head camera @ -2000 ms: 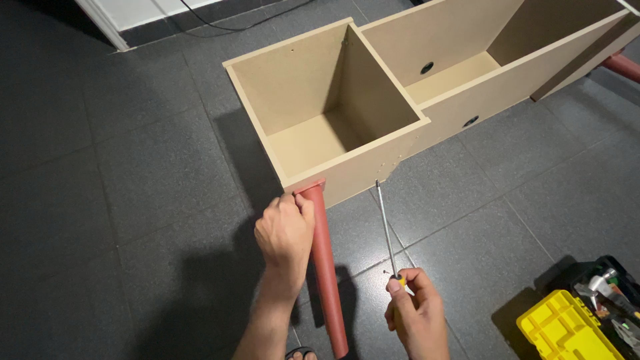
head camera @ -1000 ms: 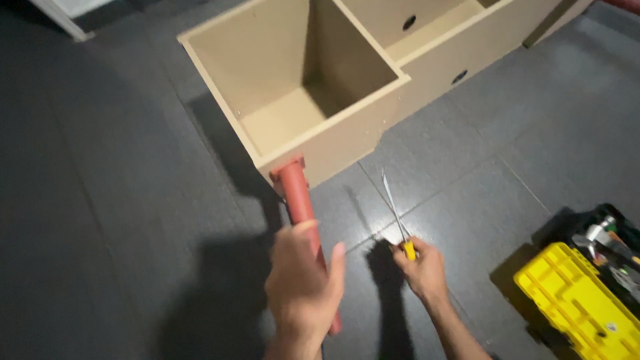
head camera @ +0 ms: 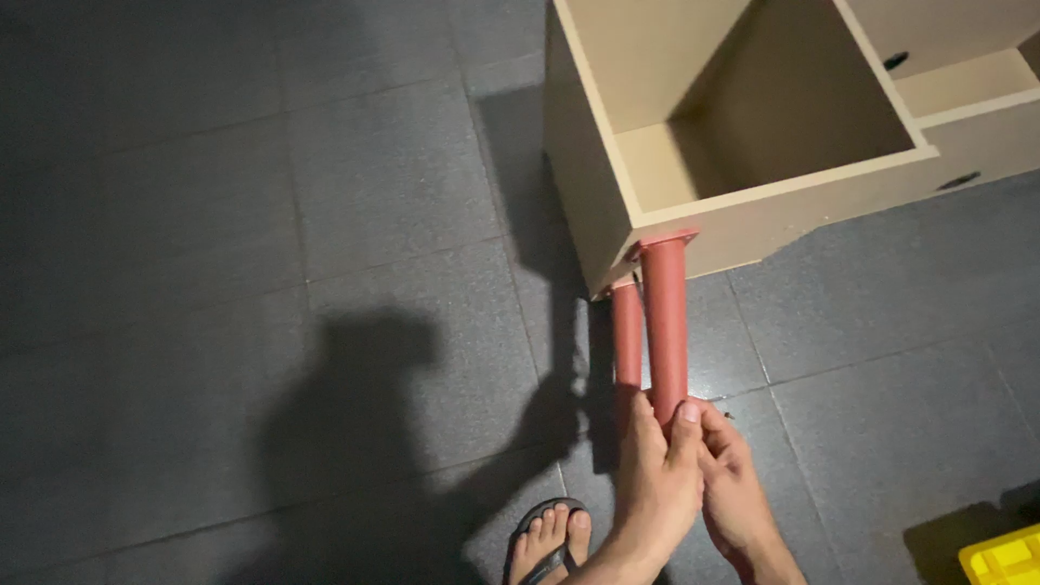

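Note:
A red furniture leg (head camera: pixel 666 325) with a flanged mounting plate stands out from the corner of a beige wooden cabinet (head camera: pixel 731 256). Both my hands are wrapped around its lower part: my left hand (head camera: pixel 662 475) from the near left side, my right hand (head camera: pixel 731 471) from the right. A second red leg (head camera: pixel 626 333) shows just behind and to the left of the first, at the cabinet's lower corner. The free end of the held leg is hidden by my fingers. No screwdriver shows in either hand.
Dark grey floor tiles (head camera: pixel 390 179) surround the cabinet, with my shadow over them. A foot in a black flip-flop (head camera: pixel 548 540) is at the bottom. The yellow toolbox lid (head camera: pixel 1003 561) lies at the lower right. Round black-rimmed holes (head camera: pixel 960 180) mark the cabinet panels.
My right hand, which held a yellow-handled screwdriver, has come left onto the red leg and no longer shows that tool. My left hand is again closed on the leg. The view has shifted left.

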